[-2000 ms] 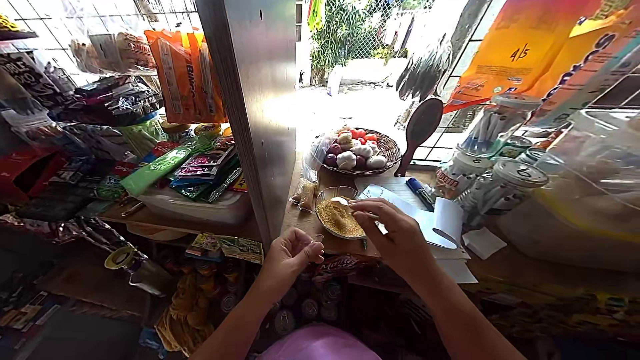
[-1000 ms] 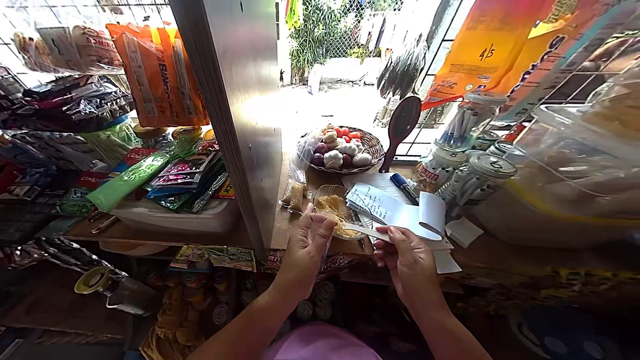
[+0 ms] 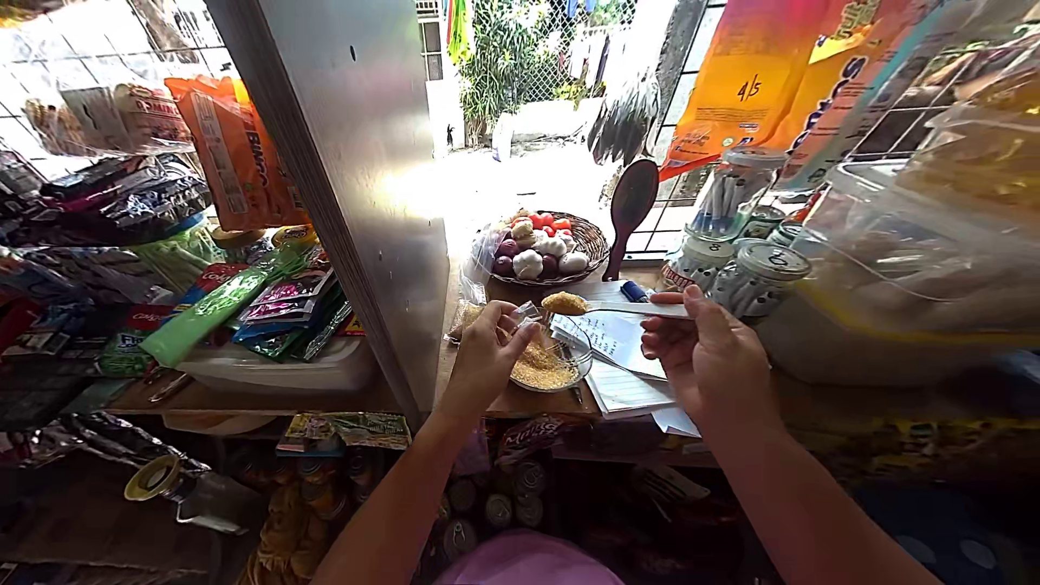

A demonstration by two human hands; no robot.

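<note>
My right hand (image 3: pixel 715 349) grips the handle of a spoon (image 3: pixel 634 308) whose bowl is heaped with golden-brown granules (image 3: pixel 565 304). My left hand (image 3: pixel 491 349) pinches a small clear plastic bag (image 3: pixel 528 314) just left of the spoon's tip. Beneath both, a clear glass bowl (image 3: pixel 587 357) holds more of the same granules (image 3: pixel 543 367); my left fingers hide part of it. Handwritten paper sheets (image 3: pixel 626 345) lie right of the bowl, with a blue marker (image 3: pixel 634 291) at their far edge. A clear bag with brownish contents (image 3: pixel 465 318) rests left of the bowl.
Behind the bowl stands a wicker basket (image 3: pixel 597 236) of garlic, onions and tomatoes, beside an upright dark paddle-shaped brush (image 3: pixel 632 203). Lidded jars (image 3: pixel 760 272) and a large plastic tub (image 3: pixel 877 284) fill the right. A wooden partition (image 3: pixel 357 162) rises at left, beyond it a tray (image 3: pixel 276 370) of sachets.
The spoon, held low over the bowl area a second ago, is now raised with a heap of granules on it. My left hand has the small clear bag open beside it.
</note>
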